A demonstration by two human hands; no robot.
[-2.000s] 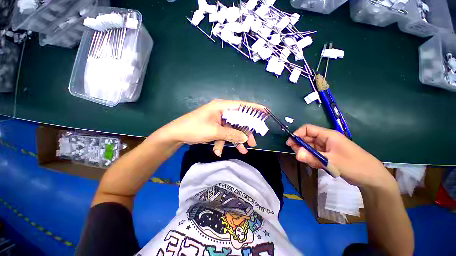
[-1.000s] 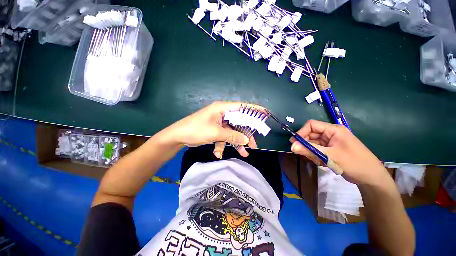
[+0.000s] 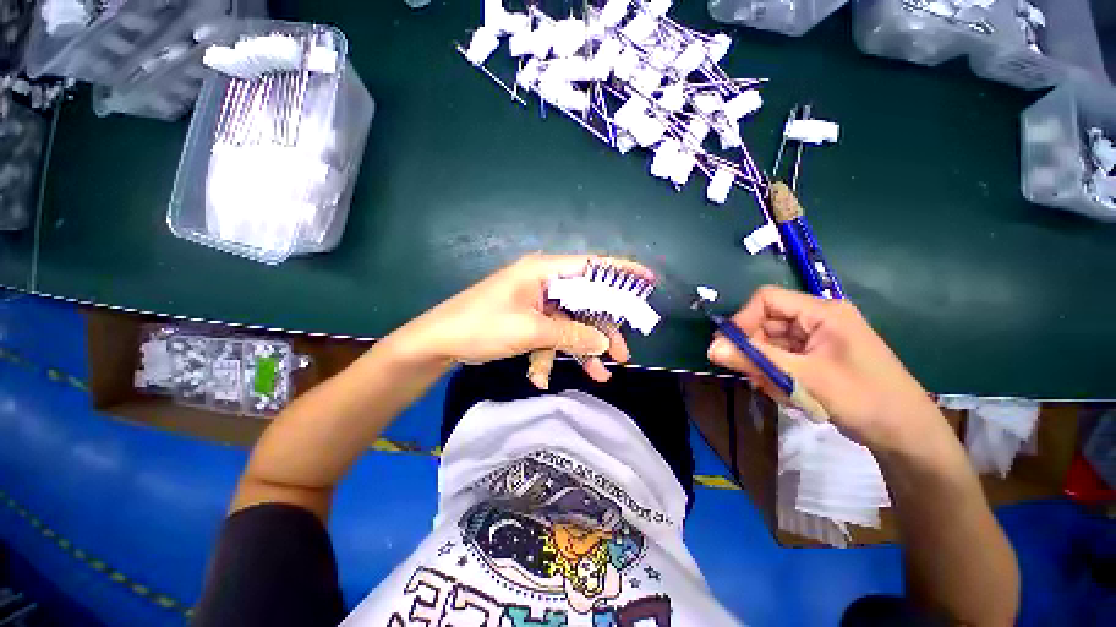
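My left hand (image 3: 539,312) holds a bunch of white parts (image 3: 602,298) near the bench edge, heads lined up side by side, thin dark pins pointing up and legs running down between the fingers. My right hand (image 3: 814,355) grips a blue pen-shaped tool (image 3: 761,359) with a tan end. Its dark tip points up and left, apart from the bunch, close to a tiny white piece (image 3: 706,295) on the bench. Whether the tip touches that piece is unclear.
A loose pile of white parts (image 3: 636,92) lies at the back centre. A second blue tool (image 3: 805,254) lies right of it, by a single part (image 3: 811,130). A clear tub of lined-up parts (image 3: 275,147) stands left. More tubs (image 3: 1075,153) stand far right. Open boxes (image 3: 220,367) sit below the bench edge.
The pen-shaped tool's tip has moved right, away from the bunch's pins. My left hand and the bunch have hardly moved.
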